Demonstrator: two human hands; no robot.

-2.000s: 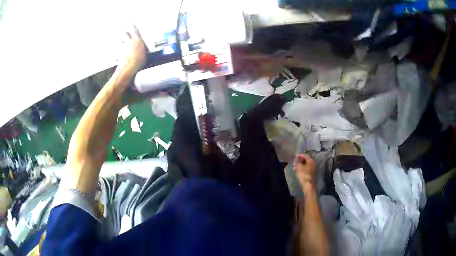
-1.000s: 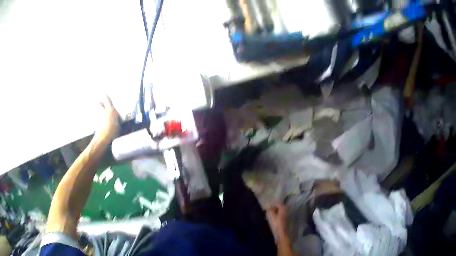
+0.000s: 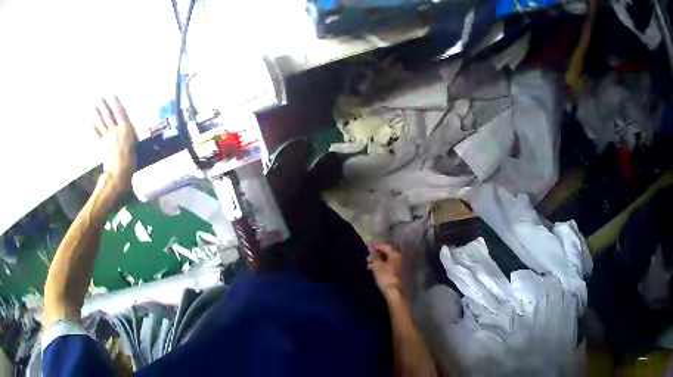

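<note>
My left hand (image 3: 118,140) lies on the pale table (image 3: 66,66) near its edge, fingers apart, holding nothing. The end cutter's white head (image 3: 235,147) with a red part is at the table edge, to the right of my left hand, with a dark cable rising from it. A white cylinder (image 3: 166,175) extends from the head towards my left hand. My right hand (image 3: 385,266) hangs low beside my dark trousers, above cloth pieces, with fingers curled. Whether it holds something small cannot be told.
White and grey cloth pieces (image 3: 502,309) lie heaped at the right. Green floor (image 3: 140,247) with white scraps shows under the table edge. Grey cloth (image 3: 159,324) lies at the lower left. A blue-edged object (image 3: 354,16) stands at the top.
The view has shifted. The cutter head and my left hand now appear farther left than two seconds ago. My left hand stays on the table; my right hand stays low.
</note>
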